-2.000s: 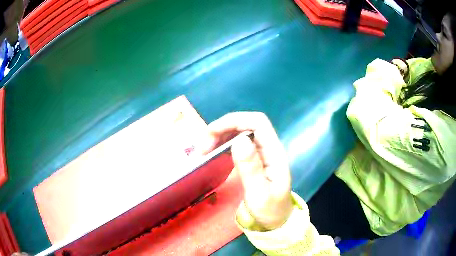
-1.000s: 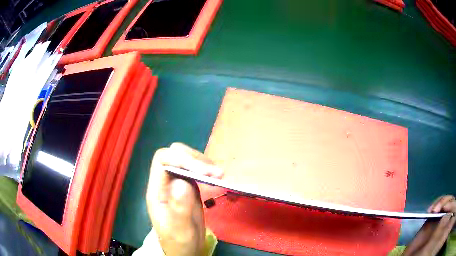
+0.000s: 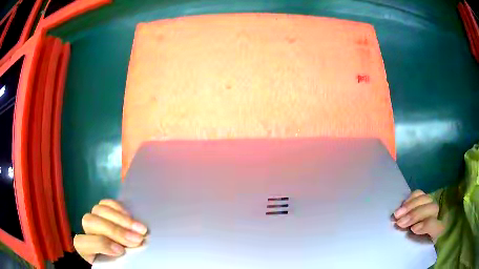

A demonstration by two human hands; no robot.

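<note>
A silver-grey laptop lid (image 3: 220, 194) faces me with its plain back and a small dark bar logo near the middle. My left hand (image 3: 111, 230) grips its left edge and my right hand (image 3: 418, 214) grips its right edge. The lid is tilted, and its lower edge runs out of the picture. Behind it lies an orange foam tray (image 3: 257, 79) with a plain surface and a small red mark at the right. The lid covers the tray's near part.
A stack of orange foam trays (image 3: 50, 147) stands at the left, with a black screen (image 3: 8, 142) on top. More orange frames show at the upper left and upper right corners. The green bench top (image 3: 92, 100) surrounds the tray. A yellow-green sleeve (image 3: 456, 231) is at the right.
The lid has turned from edge-on to show its silver back. Both hands still hold its sides. The view has shifted, so the tray is now centred and the neighbouring person is out of view.
</note>
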